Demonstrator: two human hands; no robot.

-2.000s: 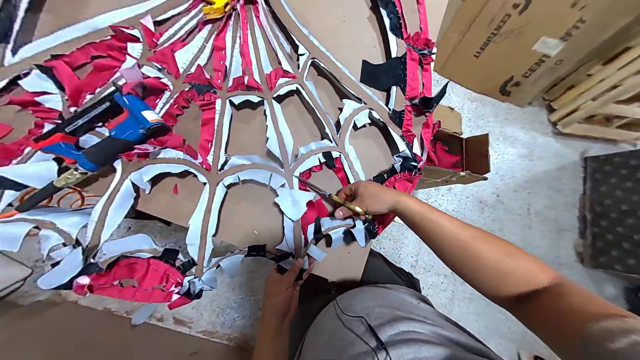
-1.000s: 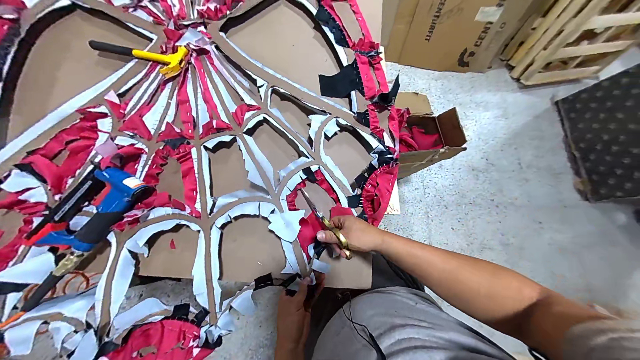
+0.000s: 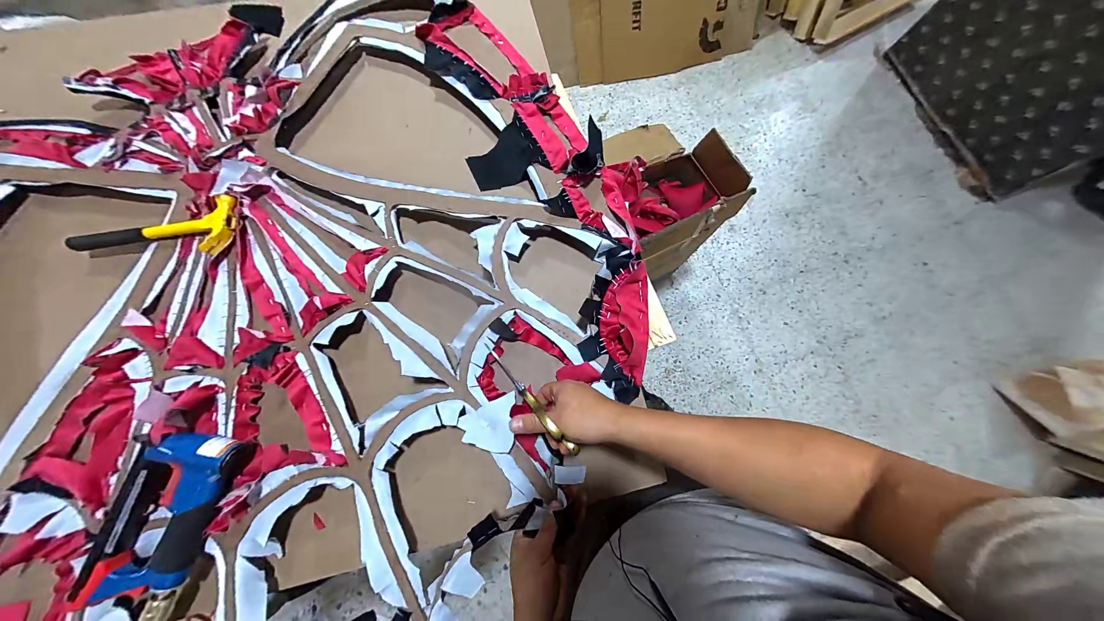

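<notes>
Gold-handled scissors (image 3: 543, 416) are in my right hand (image 3: 580, 414), their blades pointing up and left over a small opening edged with red fabric. A loose white fabric piece (image 3: 490, 424) lies by the fingertips. My left hand (image 3: 543, 552) is low at the near edge of the cut-out frame (image 3: 371, 483), beside black and white fabric strips; its fingers are partly hidden, so I cannot tell what they hold. Red, white and black fabric is stapled along the frame's curved bars. Upper left lies a yellow hammer (image 3: 216, 226) with a black grip.
A blue and black pneumatic stapler (image 3: 185, 492) lies on the frame at lower left. Beyond the right edge stands an open cardboard box (image 3: 703, 220) with red fabric. Farther off are a large carton (image 3: 638, 39), wooden slats (image 3: 819, 17) and a dark patterned panel (image 3: 1009, 95).
The view has shifted, bringing more of the frame's far part into sight. My right hand still holds the scissors, whose blades now point farther up over the red-edged opening. My left hand stays at the near edge.
</notes>
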